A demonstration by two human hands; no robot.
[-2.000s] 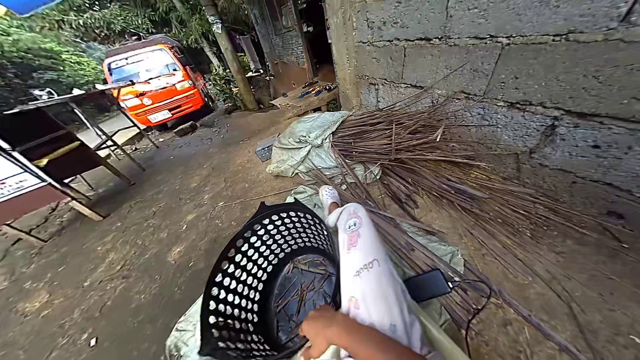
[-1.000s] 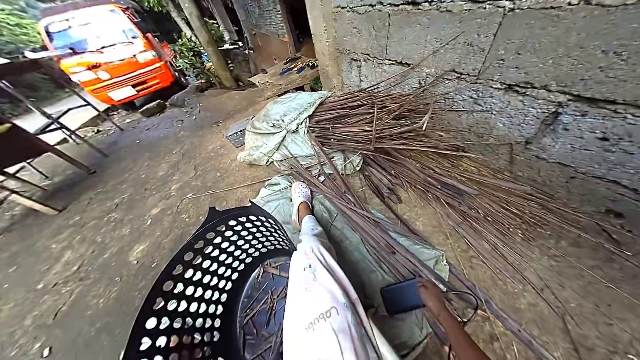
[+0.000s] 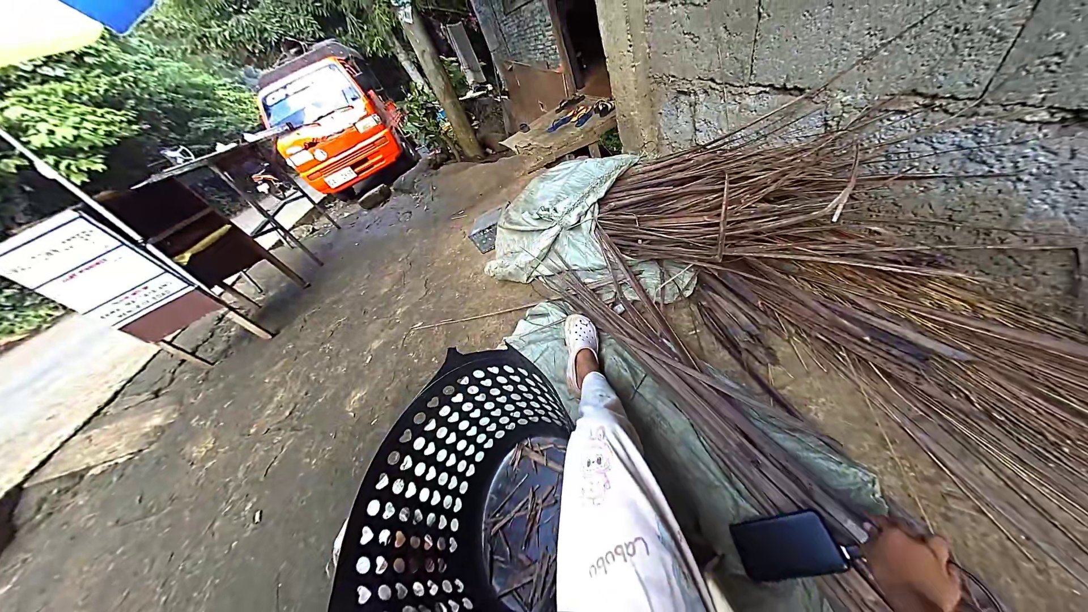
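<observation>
My right hand [image 3: 914, 565] is at the lower right, fingers curled, beside a black rectangular device [image 3: 790, 546] with a cable and over the ends of long dry brown strips [image 3: 697, 382]. Whether it grips the strips or the cable is unclear. My left hand is out of view. A black plastic basket [image 3: 399, 476] with heart-shaped and round holes stands tilted left of my leg in printed white trousers [image 3: 608, 501]; short broken pieces [image 3: 523, 518] lie inside. My foot in a white clog [image 3: 581, 336] rests on a pale green sack [image 3: 535, 336].
A large pile of dry strips [image 3: 765, 204] spreads along the concrete block wall [image 3: 816, 51], partly on another green sack [image 3: 557, 221]. To the left are wooden stands [image 3: 204, 229] and a sign board [image 3: 93, 268]. An orange van [image 3: 331, 123] stands farther back, near a wooden platform [image 3: 561, 132].
A hand at the basket's near edge two seconds ago has given way to my right hand by the black device, which has since moved lower right. The view has shifted.
</observation>
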